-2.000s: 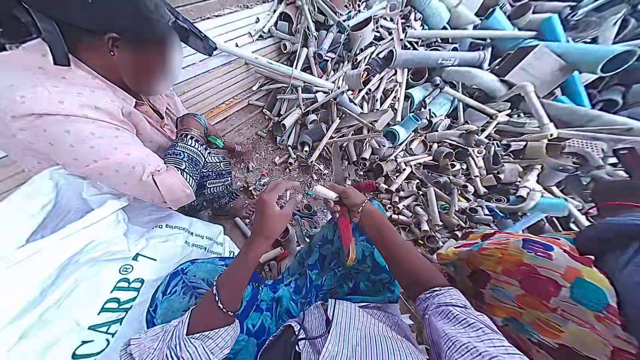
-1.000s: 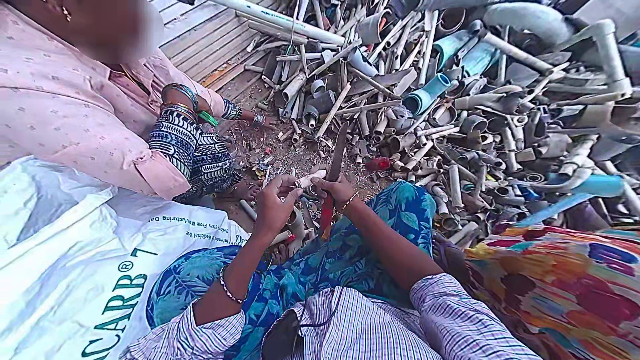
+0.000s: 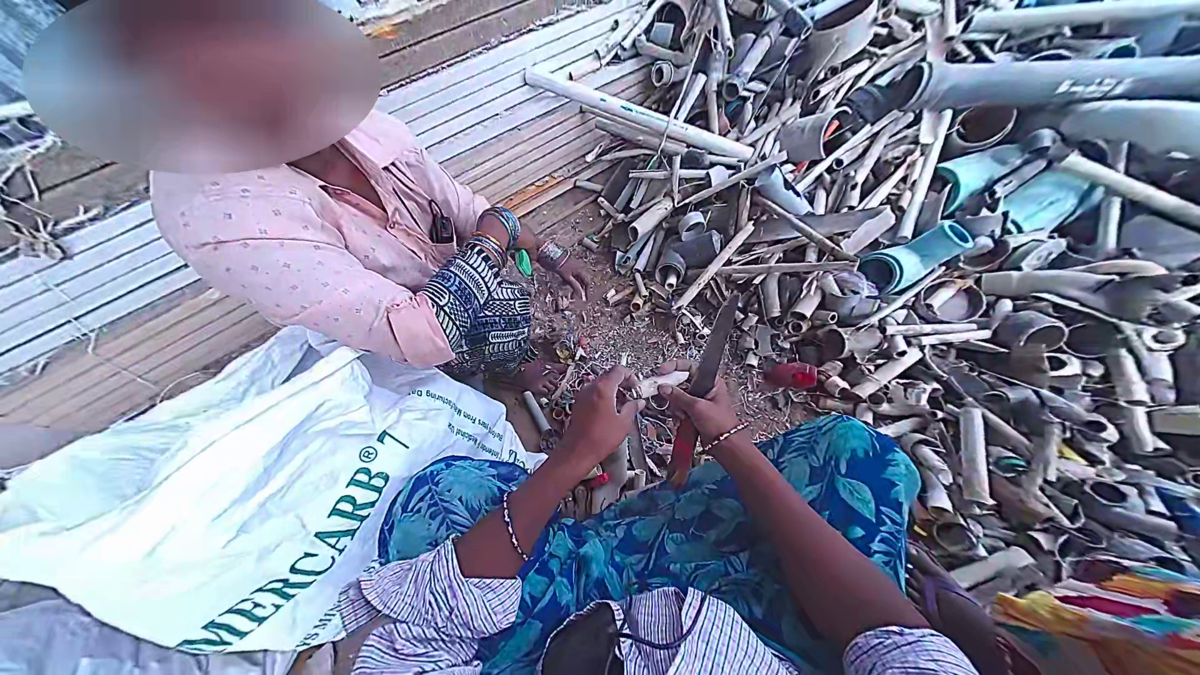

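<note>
Near the middle of the head view, my left hand (image 3: 603, 412) pinches one end of a short whitish plastic pipe piece (image 3: 662, 382). My right hand (image 3: 705, 405) grips a long dark blade (image 3: 717, 347) that points up and away from me, with a red handle (image 3: 683, 454) showing below the fist. The fingers of my right hand also touch the right end of the pipe piece. Both hands are above my lap, covered by blue leaf-patterned cloth. Whether the blade touches the piece is unclear.
A large heap of scrap plastic pipes and fittings (image 3: 844, 319) spreads to the right and ahead. At the left, a person in a pink shirt (image 3: 309, 253) sits beside a white printed sack (image 3: 272, 487). Slats (image 3: 525, 141) lie behind. A red fitting (image 3: 791, 375) rests on the ground.
Two seconds ago the blade was not plainly visible above my right hand; now it points upward from the fist. The pipe piece is still between my hands. The view has shifted.
</note>
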